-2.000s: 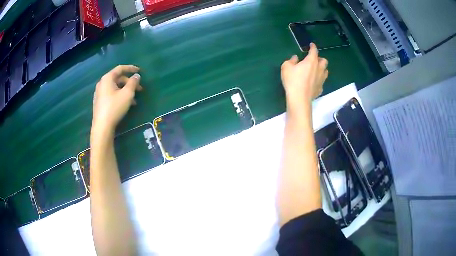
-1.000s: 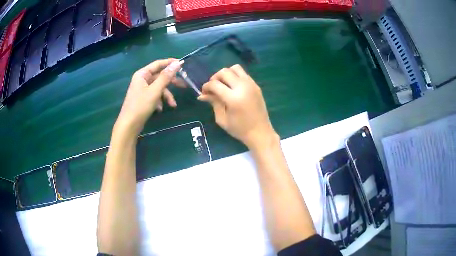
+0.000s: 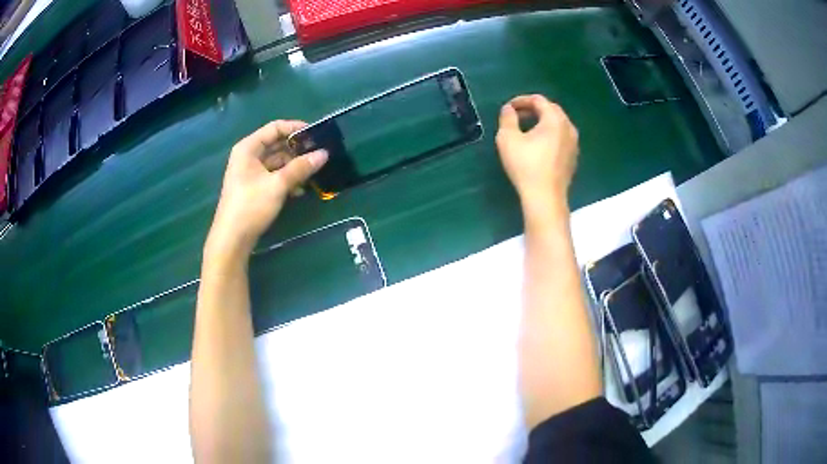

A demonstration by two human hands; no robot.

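My left hand [image 3: 263, 177] holds a phone middle frame [image 3: 461, 107] by its black-panel end, thumb on top, above the green belt. The frame's camera end points to the upper right, and green shows through its opening. A yellow-orange mark shows at its lower left corner. My right hand [image 3: 538, 145] is just right of the frame, not touching it, fingers curled with a gap between thumb and forefinger, holding nothing. Below, a row of frames [image 3: 364, 254] lies along the edge of the white sheet [image 3: 408, 381], partly hidden by my left forearm.
Stacked frames [image 3: 682, 290] lie on the white sheet at right, beside printed sheets [image 3: 771, 263]. Another frame [image 3: 624, 82] lies on the green belt [image 3: 544, 63] at upper right. A black tray [image 3: 100, 100] is upper left and a red tray [image 3: 381, 14] top centre.
My right hand has let go of the held frame and moved right. The frame is now in my left hand alone, turned flatter. Another frame now shows at the belt's upper right.
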